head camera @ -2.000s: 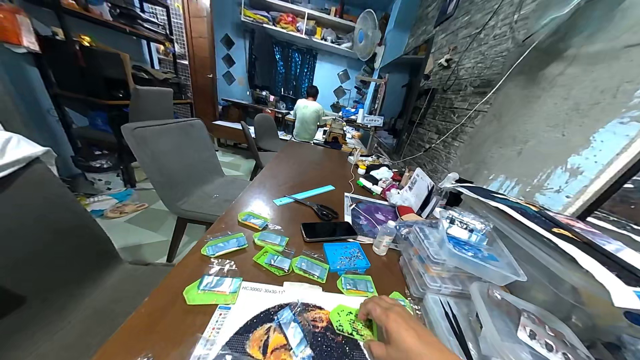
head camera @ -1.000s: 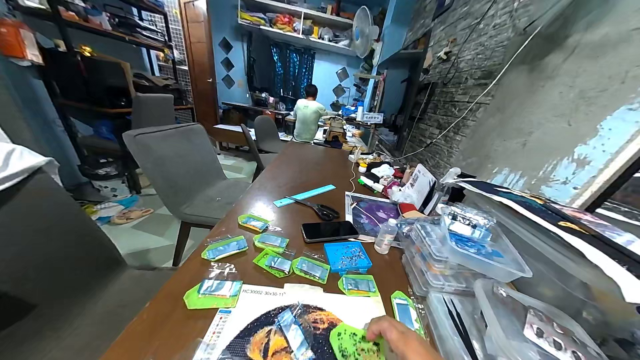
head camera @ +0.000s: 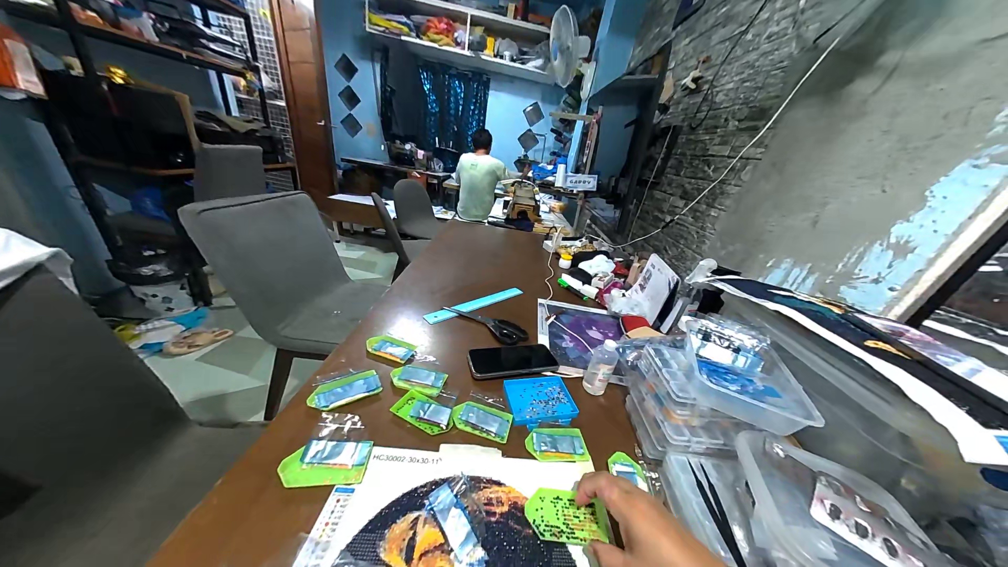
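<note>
My right hand point(head camera: 634, 516) pinches the edge of a green plastic tray point(head camera: 563, 516) holding many small dark drill beads, over the right part of a diamond painting canvas point(head camera: 417, 472). A clear bag with a silvery-blue packet point(head camera: 457, 524) lies on the picture. Behind the canvas are several green trays with bagged packets, such as one tray point(head camera: 323, 468) at its left corner and another point(head camera: 557, 444) at its top edge. One more green tray point(head camera: 626, 468) sits just beyond my hand. A blue tray point(head camera: 541, 400) of small beads stands farther back. My left hand is not in view.
Farther up the table lie a black phone point(head camera: 512, 361), black scissors point(head camera: 504, 329), a light-blue ruler point(head camera: 472, 305) and a small clear bottle point(head camera: 601, 368). Clear plastic boxes point(head camera: 677, 402) are stacked at the right, with tweezers point(head camera: 715, 508) nearer. A person point(head camera: 478, 177) sits far back.
The right hand and the green tray of beads have shifted a little over the canvas. The green tray with a packet at the right, mostly covered by the hand two seconds ago, showed more fully one second ago.
</note>
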